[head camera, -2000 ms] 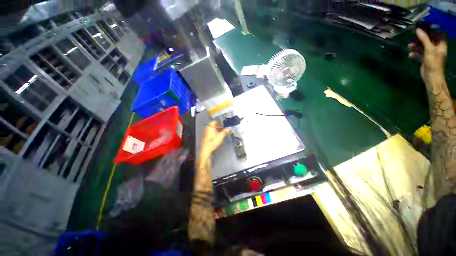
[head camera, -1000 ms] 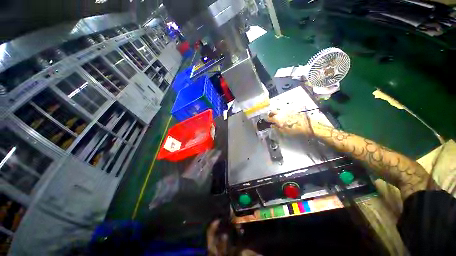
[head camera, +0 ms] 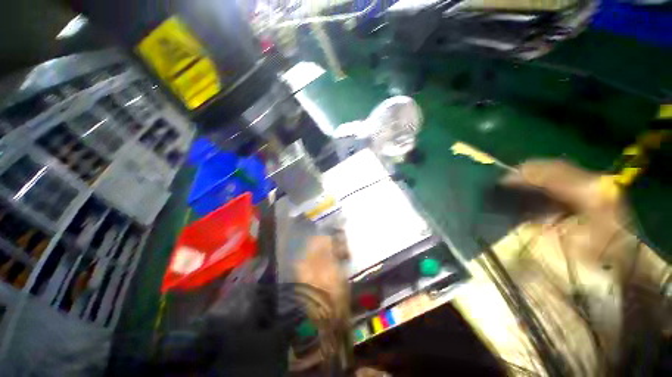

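The frame is blurred by motion. My left hand [head camera: 322,266] is over the left front part of the machine's metal base plate [head camera: 379,213]. A small dark thing shows at its fingers; whether it is held cannot be told. My right hand [head camera: 564,184] is at the right, away from the plate, above the pale sheet's far edge. A blurred dark shape [head camera: 516,197] shows at its fingers; its grip is too blurred to tell. The silver press head [head camera: 298,177] with a yellow strip stands above the plate's back left.
A green button [head camera: 429,266] and a red button [head camera: 368,300] are on the front panel. A white fan [head camera: 396,124] stands behind the plate. A red bin [head camera: 214,243] and blue bin [head camera: 230,180] are at left. A pale sheet [head camera: 516,258] lies right. A yellow warning label [head camera: 179,62] is upper left.
The view has shifted. My right hand has left the plate and moved right. My left hand has come up from the bottom edge onto the plate's left front.
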